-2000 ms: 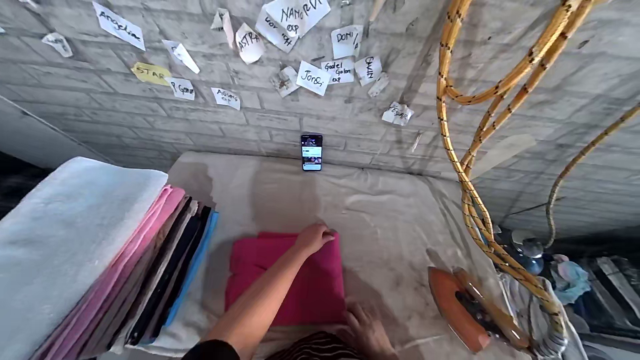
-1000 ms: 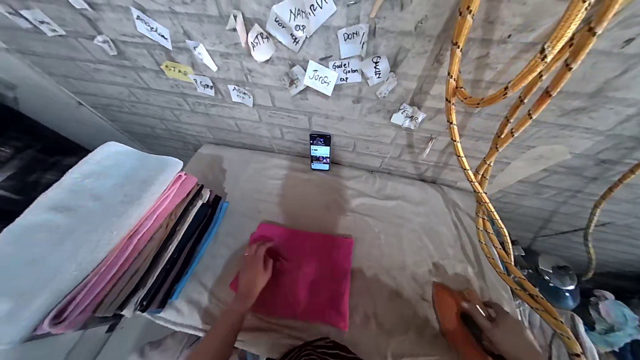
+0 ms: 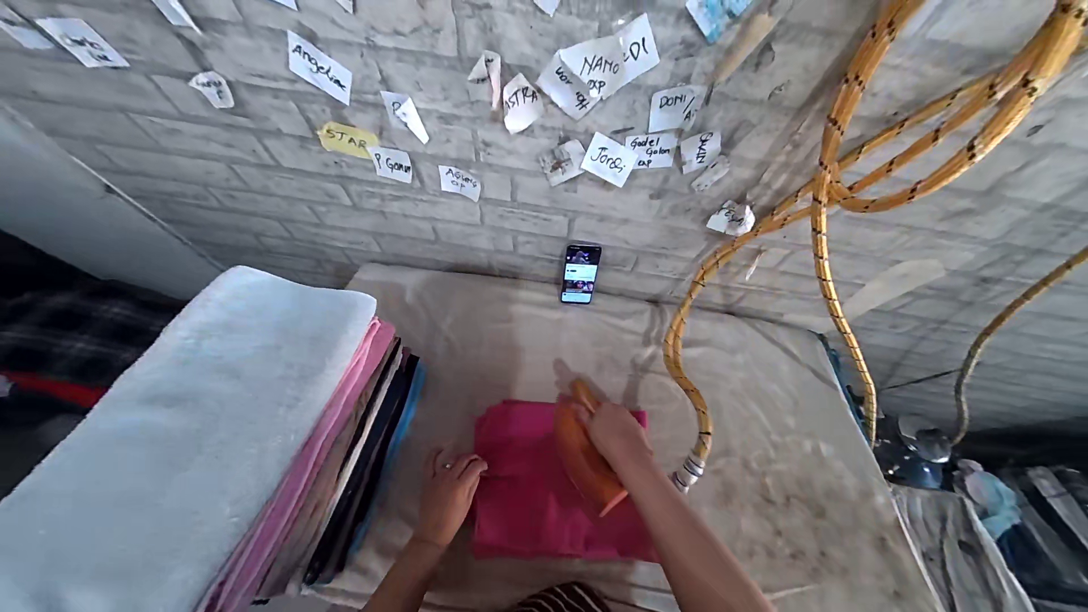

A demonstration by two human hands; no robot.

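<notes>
A folded pink cloth (image 3: 527, 501) lies flat on the cloth-covered ironing table (image 3: 756, 408). My right hand (image 3: 616, 433) grips the handle of an orange iron (image 3: 582, 459), which rests on the right half of the pink cloth. The iron's soleplate is hidden. My left hand (image 3: 450, 493), with a ring on one finger, lies at the cloth's left edge, its fingertips touching it. A yellow hose or sleeved cord (image 3: 680, 340) with dark flecks comes down to a metal-coloured end near my right forearm.
A tall stack of folded textiles, white towel (image 3: 195, 416) on top, stands at the left. A lit phone (image 3: 581, 274) leans against the brick-patterned wall (image 3: 510, 212), where paper slips with handwriting are stuck. Yellow cords hang at the right, above a dark pot-like object (image 3: 914, 455).
My right hand has brought the iron from the table's right side onto the pink cloth. My left hand has moved from the top of the cloth to its left edge.
</notes>
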